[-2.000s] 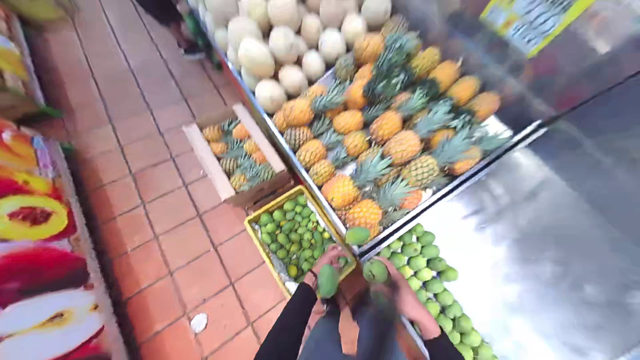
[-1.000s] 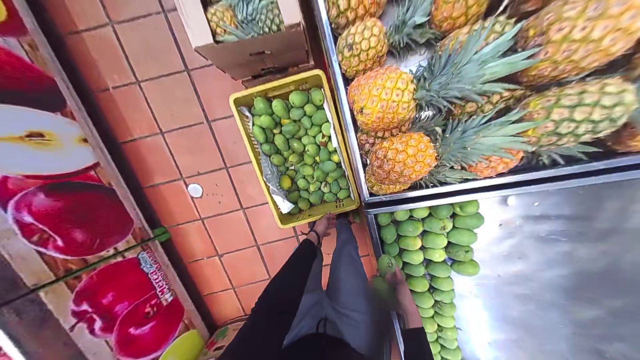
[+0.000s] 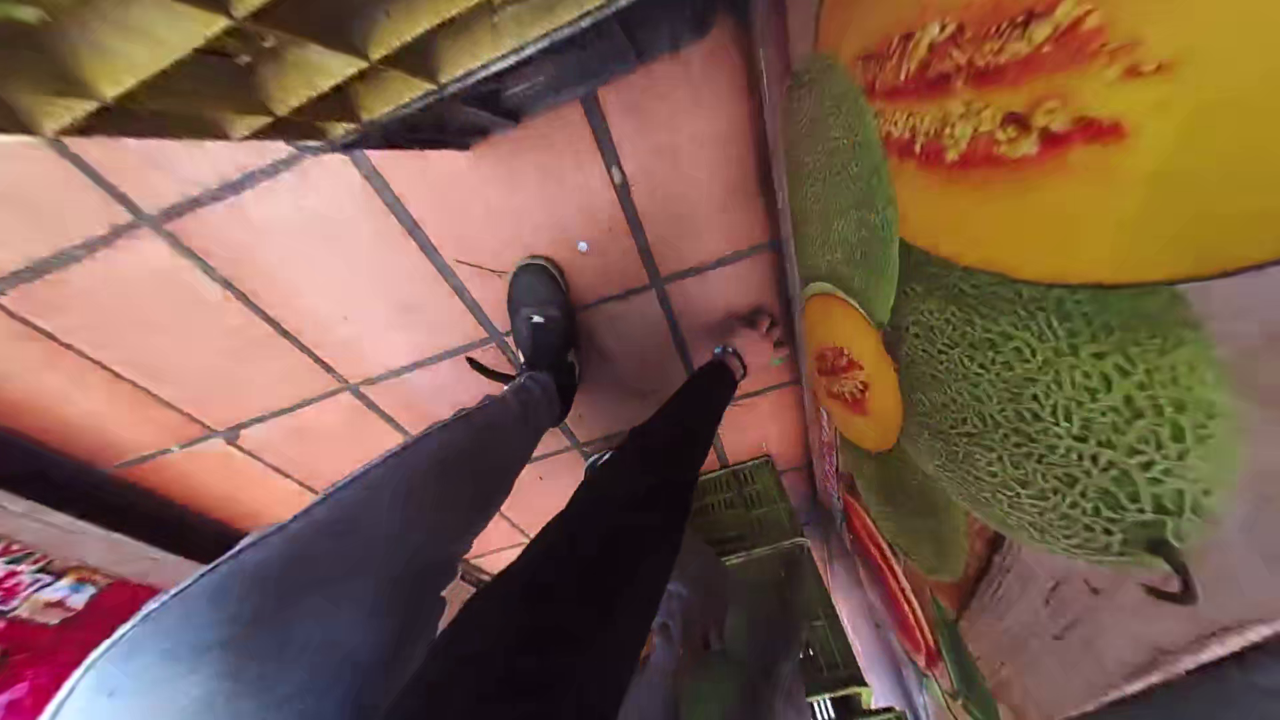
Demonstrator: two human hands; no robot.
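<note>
My right hand is low over the tiled floor, beside the edge of a large fruit-print panel. A bracelet circles its wrist, below a black sleeve. Blur softens the fingers, which look slightly bent and apart, and no held object shows. My left hand is out of view. One dark shoe is on the floor left of the hand, and the other foot is mostly hidden behind the sleeve.
The fruit-print panel borders the right side. Green plastic crates are at its lower edge. A yellowish faceted surface crosses the upper left. Reddish floor tiles lie between, with a small white scrap.
The view has swung away from the mangoes and pineapples. Earlier both hands were near mangoes; now one empty-looking hand shows beside the printed panel.
</note>
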